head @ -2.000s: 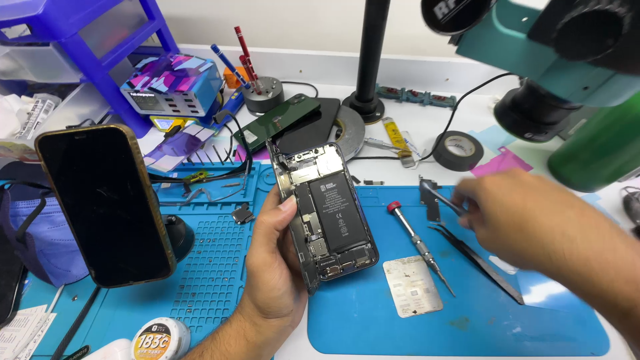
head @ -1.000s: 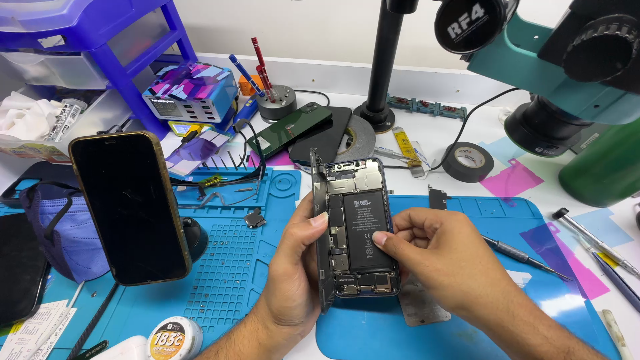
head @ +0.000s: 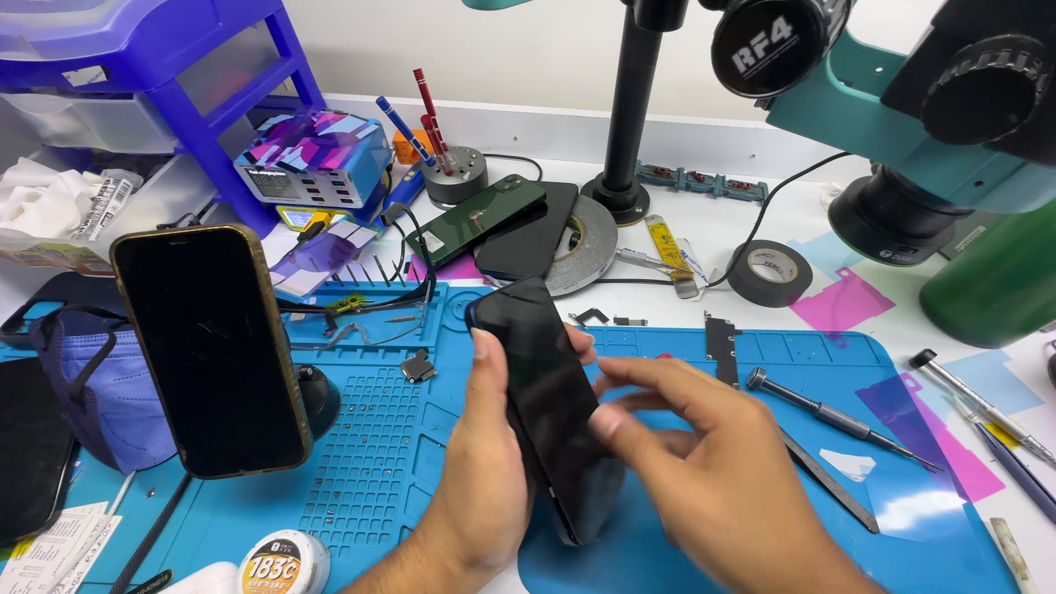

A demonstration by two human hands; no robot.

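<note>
A dark smartphone (head: 549, 396) stands tilted over the blue silicone mat (head: 610, 553), its screen laid over the body. My left hand (head: 487, 470) grips it along the left edge and from behind, with fingertips showing at the right edge. My right hand (head: 709, 462) is at the phone's right side, thumb and fingers curled at the edge, slightly blurred. To the right lie a grey precision screwdriver (head: 833, 412) and dark tweezers (head: 829, 483), partly behind my right hand. A dark metal shield plate (head: 721, 346) rests beyond that hand. The phone's inner parts are hidden.
Another phone (head: 210, 351) stands on a holder at the left. A solder paste jar (head: 285, 565) sits at the front. Behind are a green phone (head: 478, 219), a tape roll (head: 771, 272) and a microscope post (head: 634, 107). The microscope head (head: 899, 206) overhangs the right side.
The phone in my left hand, which showed its battery and inner parts, now has its screen folded over them. My right hand has moved from the battery to the phone's right edge.
</note>
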